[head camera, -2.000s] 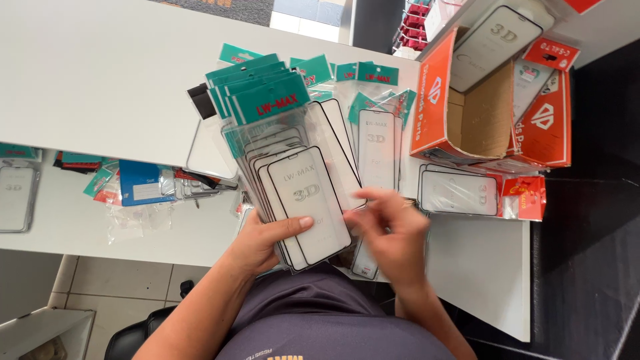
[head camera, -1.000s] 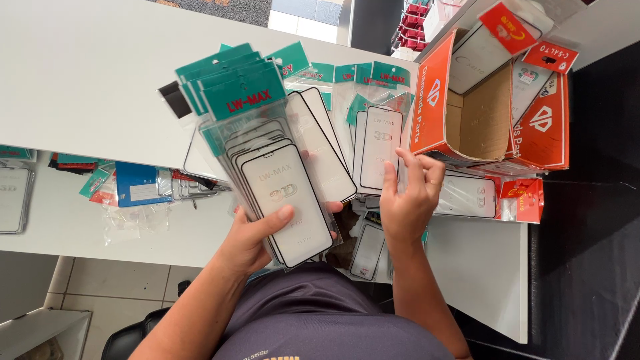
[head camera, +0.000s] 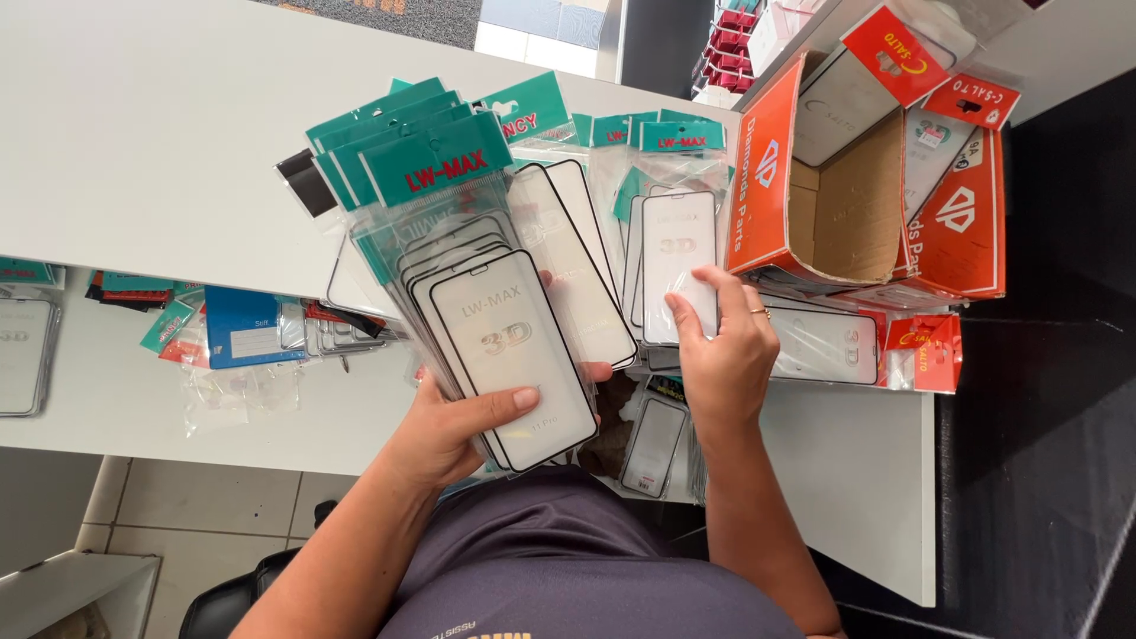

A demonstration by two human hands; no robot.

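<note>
My left hand [head camera: 461, 426] holds a fanned stack of phone screen protectors [head camera: 506, 346] in clear packets with green header cards, its thumb across the front one. Just right of that stack, more black-edged screen protectors [head camera: 577, 266] lie at a slant. My right hand [head camera: 732, 346] has its thumb and fingers on the lower part of another packaged screen protector [head camera: 679, 231], which lies on a pile with green headers; whether it grips the packet, I cannot tell.
An orange cardboard box [head camera: 768, 195] with red-headed packets stands at the upper right, a red-headed screen protector [head camera: 821, 344] below it. Left on the white desk [head camera: 133, 417] are a blue card [head camera: 253, 333] and loose plastic wrappers [head camera: 240, 390]. Smaller packets [head camera: 655, 444] lie near the front edge.
My right hand has moved from beside the held stack to the pile on its right. A red-headed packet at the box shows its header now, not two seconds ago.
</note>
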